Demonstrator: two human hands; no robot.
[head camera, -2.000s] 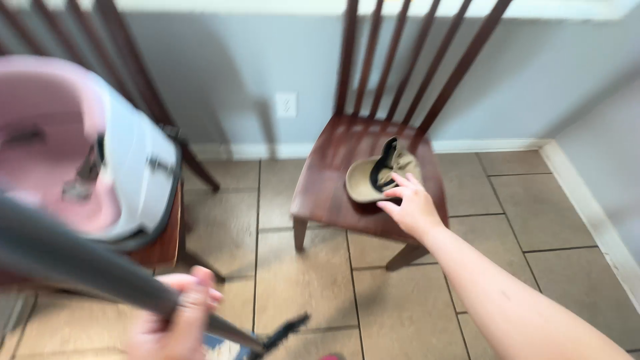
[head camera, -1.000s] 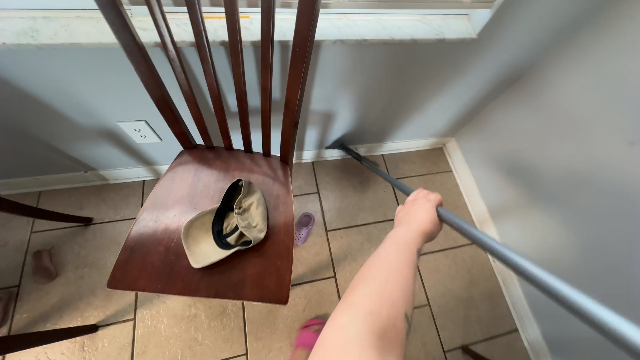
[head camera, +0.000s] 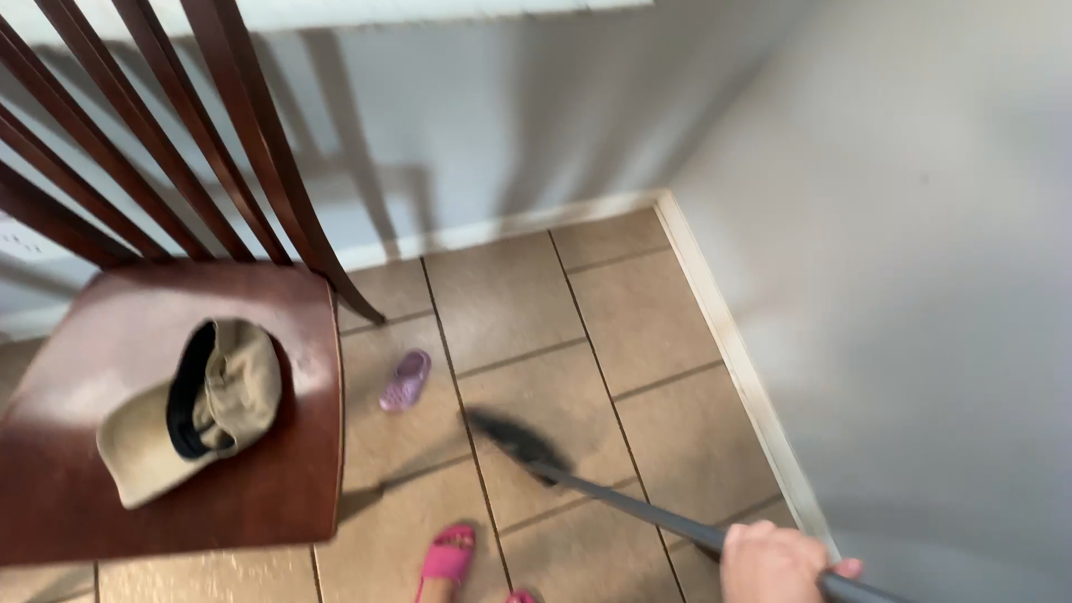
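At the lower right, my left hand (head camera: 775, 565) is closed around the grey pole of a broom (head camera: 636, 507). The blurred, dark broom head (head camera: 519, 440) is low over or on the floor tiles, right of a small purple clog (head camera: 407, 381). A tan baseball cap (head camera: 243, 381) with a dark inner band lies tipped on the seat of a reddish-brown wooden chair (head camera: 293, 502), its brim toward the lower left. My right hand is out of view.
A foot in a pink sandal (head camera: 448, 553) is at the bottom, with part of another beside it. A white baseboard (head camera: 729, 343) runs along the grey walls, which meet in a corner. A wall outlet (head camera: 25, 239) is behind the slatted chair back.
My right hand touched the cap two seconds ago and is now out of view. The broom head has moved from the back wall toward my feet. The view has shifted right.
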